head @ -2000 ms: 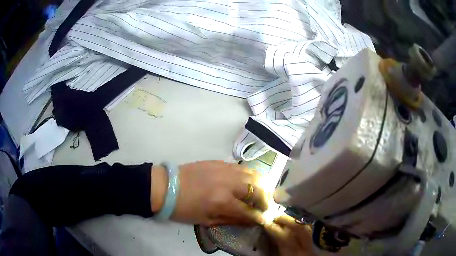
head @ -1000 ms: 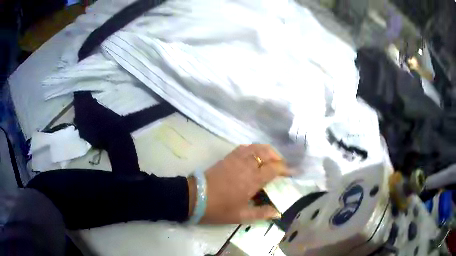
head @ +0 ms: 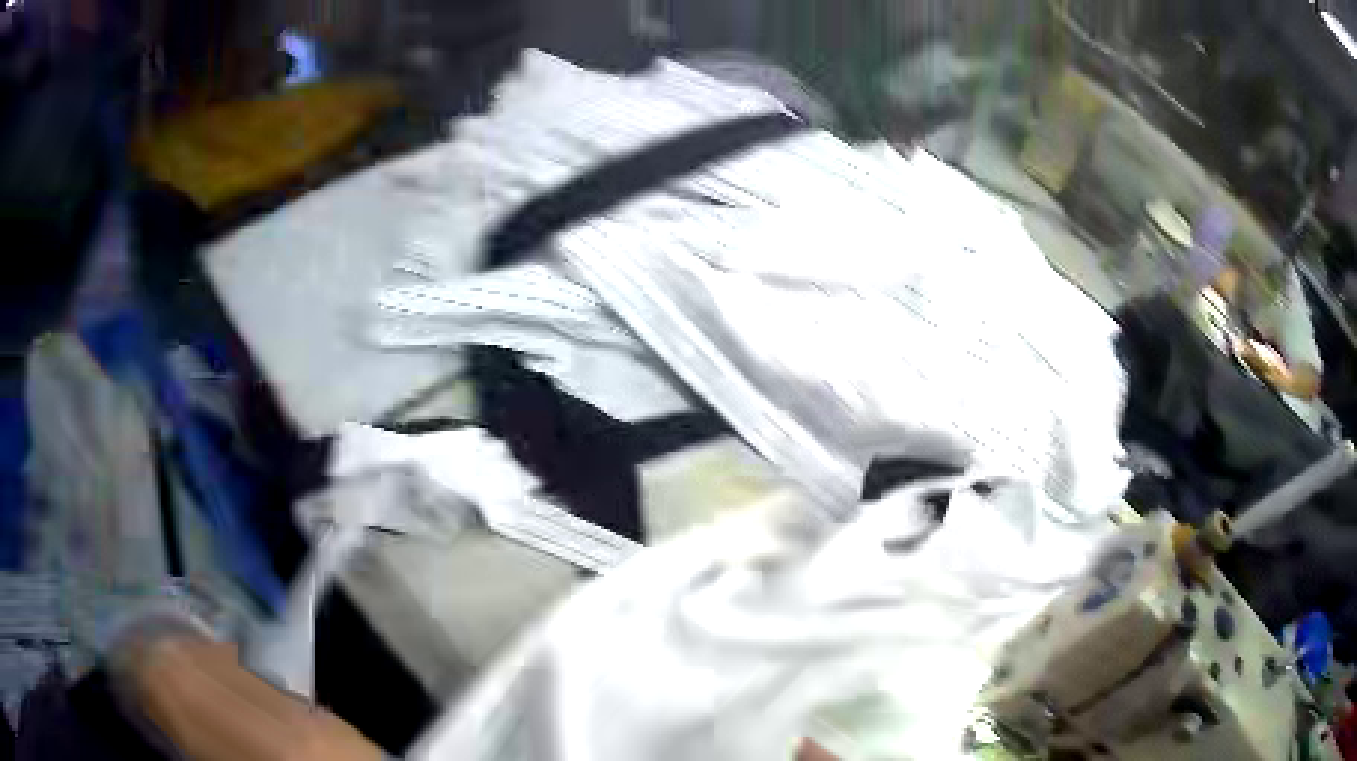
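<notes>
White striped fabric [head: 700,610], badly blurred, spreads from the bottom edge to the machine head [head: 1101,639]. My left hand [head: 253,706] is low at the left, cut off by the bottom edge; its wrist shows beside the bracelet, and its fingers cannot be seen. A small skin-coloured patch at the bottom edge, left of the machine, may be a fingertip of my right hand [head: 811,751]; the rest is out of the picture. The large pale garment pile [head: 923,312] lies behind, with a dark band [head: 640,179] across it. The needle area is hidden.
A dark forked piece [head: 558,431] lies left of the pile. White fabric [head: 402,468] lies near the table's left side. Blue and pale material [head: 90,461] is below at the left. A yellow-brown item [head: 268,141] is at the far left.
The view has shifted, so the machine head sits low at the right. My left hand has moved from the machine to the lower left. White fabric now covers the front of the table.
</notes>
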